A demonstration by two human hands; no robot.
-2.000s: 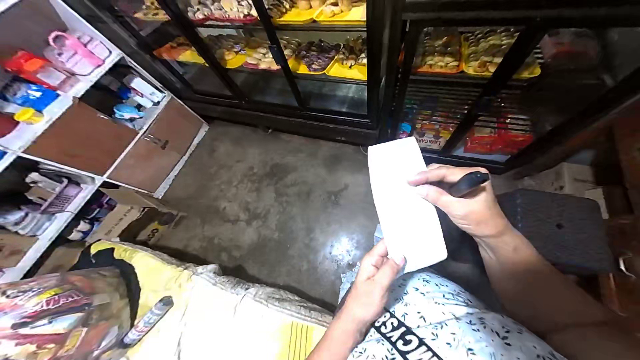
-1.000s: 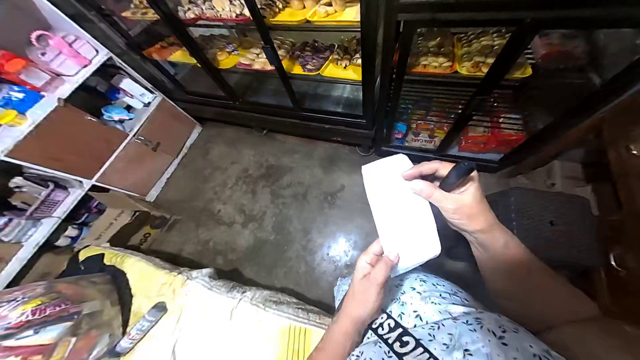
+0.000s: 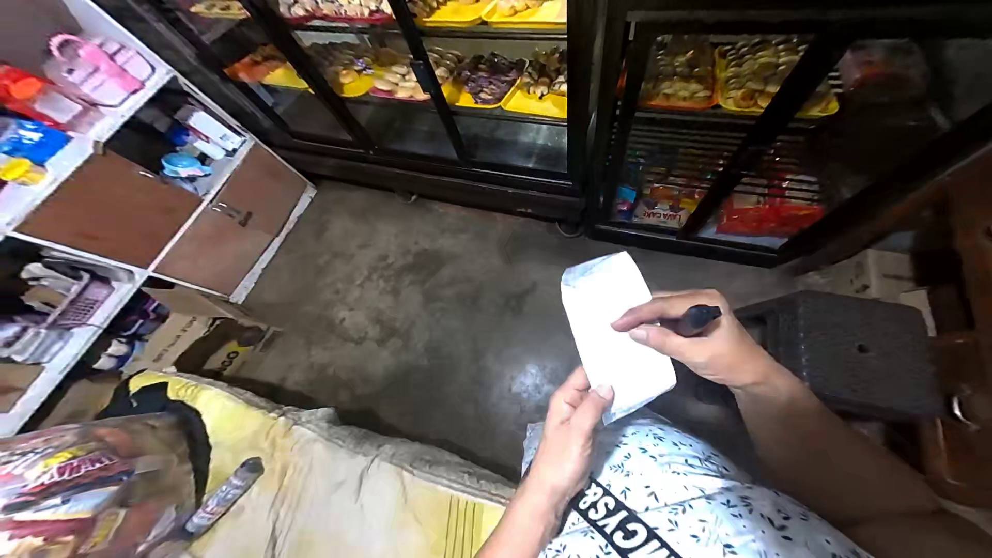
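A white paper pad (image 3: 612, 333) lies tilted above my lap, which is covered by patterned cloth (image 3: 674, 480). My left hand (image 3: 575, 422) grips the pad's lower end, thumb on top and fingers beneath. In my right hand (image 3: 690, 333) is a black marker (image 3: 697, 319), held between thumb and fingers over the pad's right half. The marker's tip is hidden by the fingers, and whether it touches the paper cannot be told. No writing can be made out on the sheet.
Glass display cases (image 3: 496, 174) with bread on yellow trays (image 3: 535, 105) stand ahead. A shelf unit (image 3: 147, 267) is at left, a dark plastic stool (image 3: 860, 353) at right. A yellowish cloth (image 3: 372, 496) bears a plastic bag of packets (image 3: 85, 496) and a tube (image 3: 225, 496). Concrete floor (image 3: 403, 310) lies between.
The pad's far end now shows a curled edge. My right hand has shifted toward the pad's lower half, and the marker in it has tilted flatter than a second ago.
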